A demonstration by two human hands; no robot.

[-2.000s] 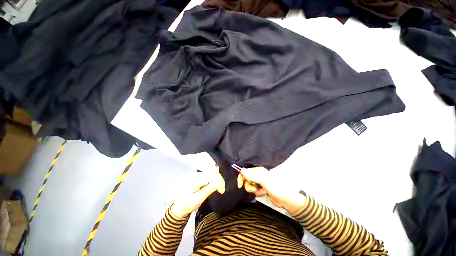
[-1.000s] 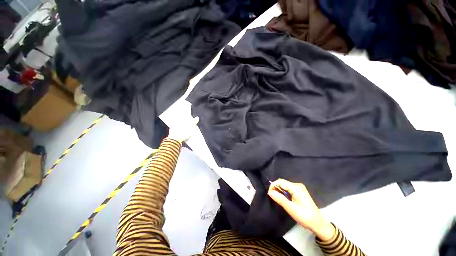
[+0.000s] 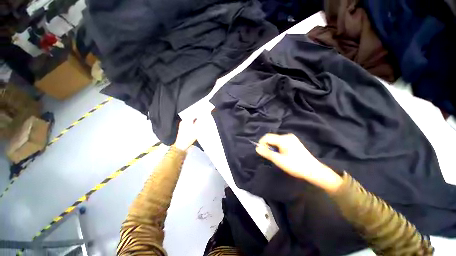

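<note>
A dark garment point(image 3: 345, 125) lies wrinkled across the white table in front of me. My right hand point(image 3: 280, 150) is over its left part, closed around small snips point(image 3: 254, 143); only a thin tip shows past the fingers, pointing left. My left hand point(image 3: 187, 133) is at the table's left edge, left of the garment and beside the hanging end of a dark heap. It is overexposed against the white, so I cannot tell whether it holds anything.
A heap of dark garments point(image 3: 185, 55) is at the upper left. Brown cloth point(image 3: 367, 50) and navy cloth point(image 3: 412, 45) lie at the far right. Cardboard boxes point(image 3: 65, 77) and yellow-and-black floor tape point(image 3: 107, 182) are at the left. A metal frame point(image 3: 75, 235) is at the lower left.
The view has swung left. My left hand has left the dark cloth near my body and reached to the table's left edge. My right hand has moved forward over the garment, still holding the snips.
</note>
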